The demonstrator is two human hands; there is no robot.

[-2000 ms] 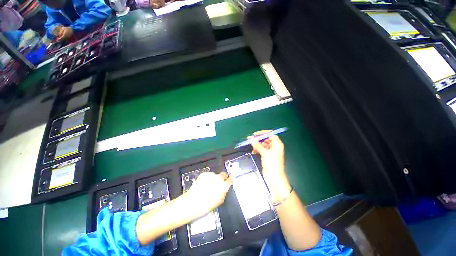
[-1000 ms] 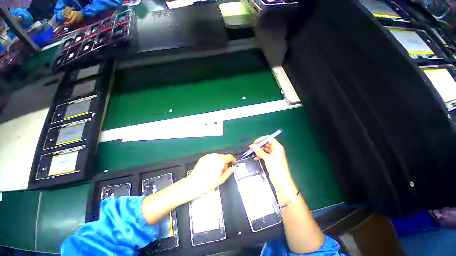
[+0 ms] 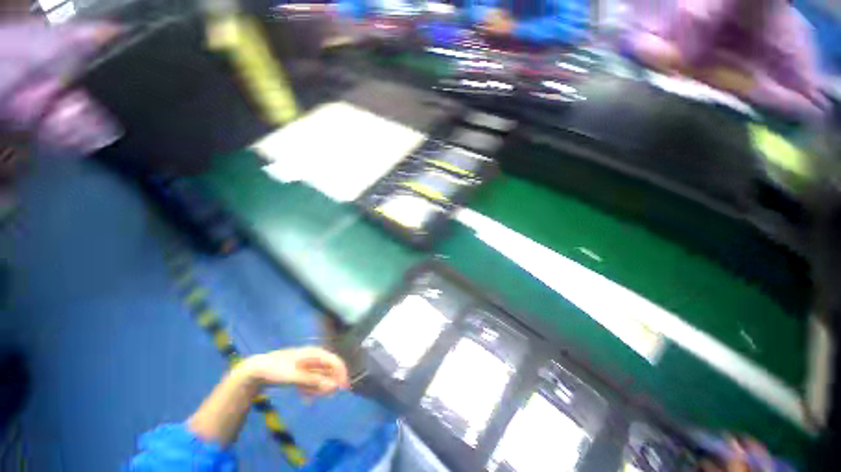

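Note:
The black foam tray (image 3: 429, 267) lies slanted on the green bench with a row of phone housings, including one at its left end (image 3: 408, 334), one beside it (image 3: 468, 380) and another to the right (image 3: 542, 438). Their large centres look bright white. My left hand (image 3: 309, 369) is off the tray's left end, with fingers curled; blur hides whether it holds anything. My right hand (image 3: 749, 454) is small, blurred and cut off by the bottom edge, near the tray's right part; its grip is unclear.
A narrow white strip (image 3: 572, 286) lies along the bench beyond the tray. A second tray of phones (image 3: 420, 189) and a white board (image 3: 341, 147) are farther back. Blue floor (image 3: 120, 304) with yellow-black tape is at left. People in pink and blue smocks are across the bench.
The view has swung left and blurred. My left hand has moved from the phone tops to beyond the tray's left end. My right hand now shows only at the bottom right.

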